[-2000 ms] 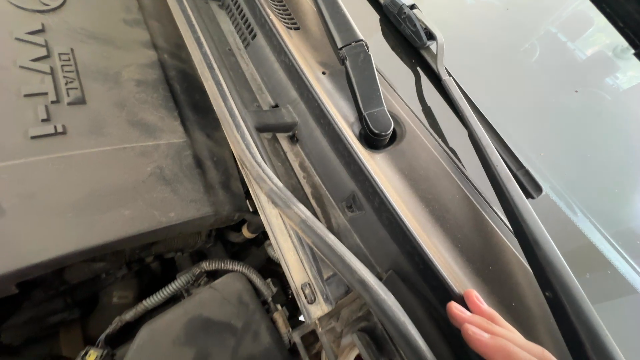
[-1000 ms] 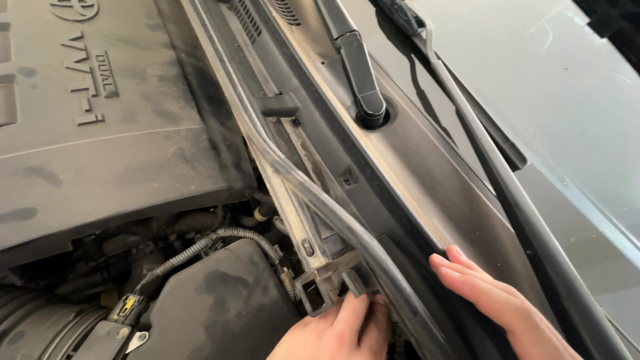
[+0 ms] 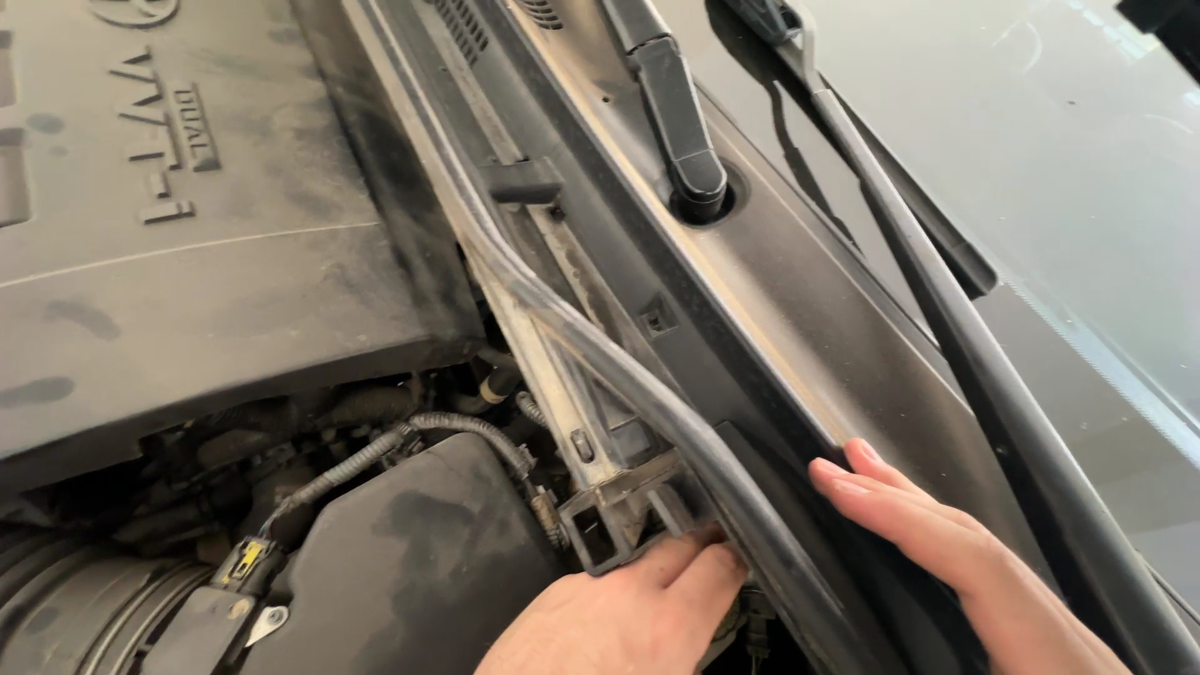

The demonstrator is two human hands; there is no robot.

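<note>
My left hand (image 3: 637, 600) reaches in from the bottom centre, its fingertips hidden under the rubber weatherstrip (image 3: 656, 384), beside a black plastic bracket (image 3: 600, 534); whether it grips anything is hidden. Further right, my right hand (image 3: 947, 553) rests its fingertips on the raised edge of the dusty plastic cowl panel (image 3: 806, 328), its fingers extended and close together. The weatherstrip runs diagonally between the metal rail at its left and the cowl.
A dusty engine cover (image 3: 206, 281) lies at the left. Below it are a black plastic housing (image 3: 431, 562), a corrugated wire conduit (image 3: 356, 464) and a ribbed intake hose (image 3: 84, 609). Wiper arms (image 3: 689, 122) cross the cowl and windshield (image 3: 1078, 187) at the right.
My left hand, not in view two seconds ago, has come in at the bottom and reached in by the bracket. More of my right hand shows at the cowl edge.
</note>
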